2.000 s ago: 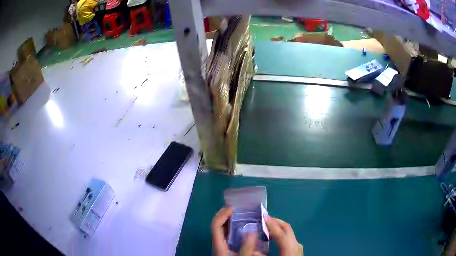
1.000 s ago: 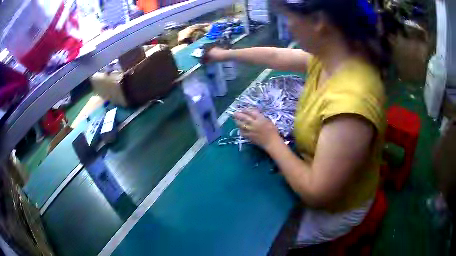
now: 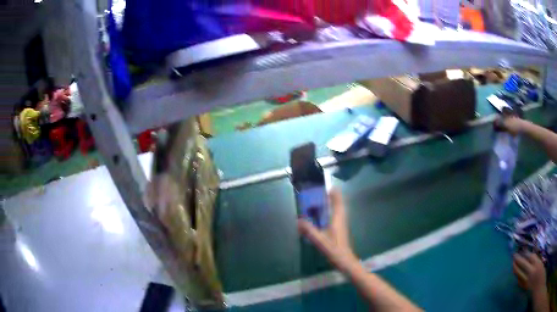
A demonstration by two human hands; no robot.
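Note:
A small retail box [image 3: 313,204] with a pale blue, dark-printed side stands upright over the dark green conveyor belt. Its grey end flap [image 3: 306,163] is raised at the top. My right hand [image 3: 328,234] reaches in from the lower right and is closed around the lower part of the box, thumb on the near left side, fingers along the right side. The inside of the box cannot be made out. My left hand is not in view.
Pale rails [image 3: 427,241] edge the belt. A post with brown cardboard padding [image 3: 189,213] stands left, beside the white table [image 3: 67,244] with a smartphone [image 3: 157,297]. Another person's hand [image 3: 530,271] is at a cable heap [image 3: 537,213]. An overhead shelf [image 3: 293,70] crosses above.
The view swung right to the neighbouring worker, then back left. Both my hands were on an open box over the bench; now only my right hand shows, on a box over the belt.

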